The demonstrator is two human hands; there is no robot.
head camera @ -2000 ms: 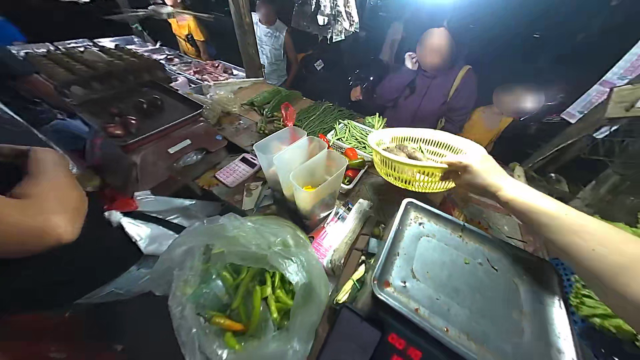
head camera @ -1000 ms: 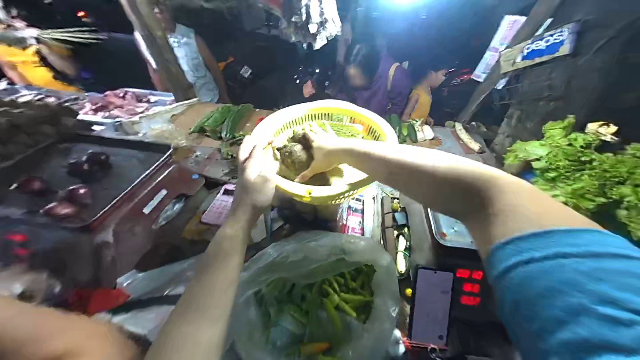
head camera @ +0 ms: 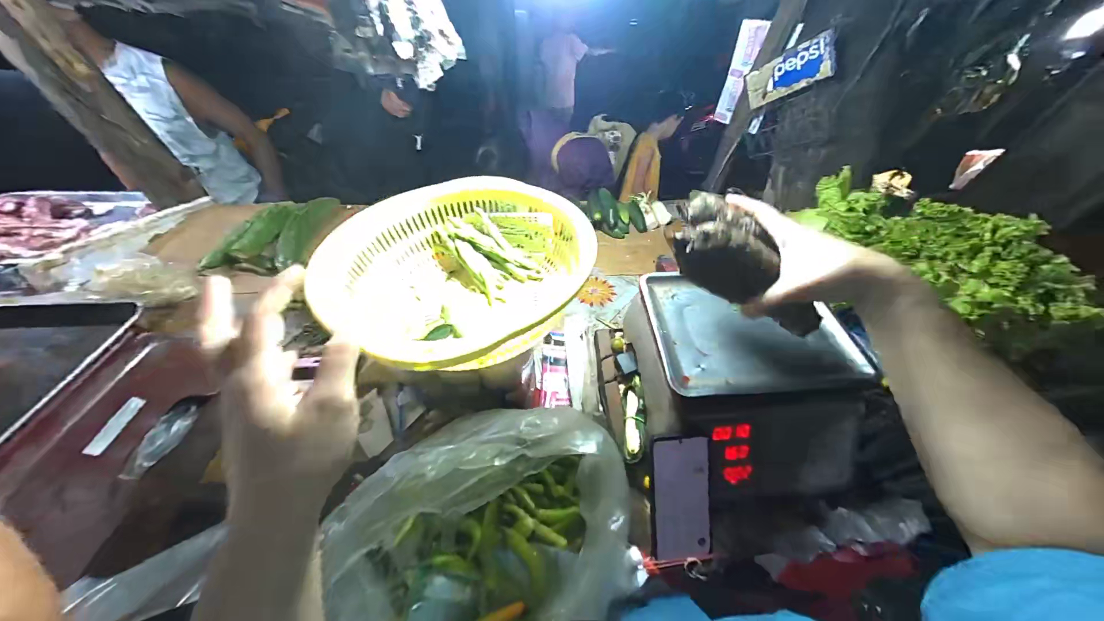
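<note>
My right hand grips a dark, lumpy clump, too unclear to name, above the metal pan of a digital scale. Close to the left side of a yellow plastic basket is my left hand, blurred, fingers spread and holding nothing; whether a fingertip touches the rim I cannot tell. Long green bean pods show at the basket, some seemingly through it. An open clear plastic bag of green chili peppers sits nearest me.
Leafy greens lie at the right beyond the scale. A phone stands against the scale's front. A second scale with a dark tray is at the left. Green vegetables line the far counter, with people behind it.
My right hand has moved from the basket to over the scale, holding the dark clump. My left hand has come off the basket's contents. The view has shifted.
</note>
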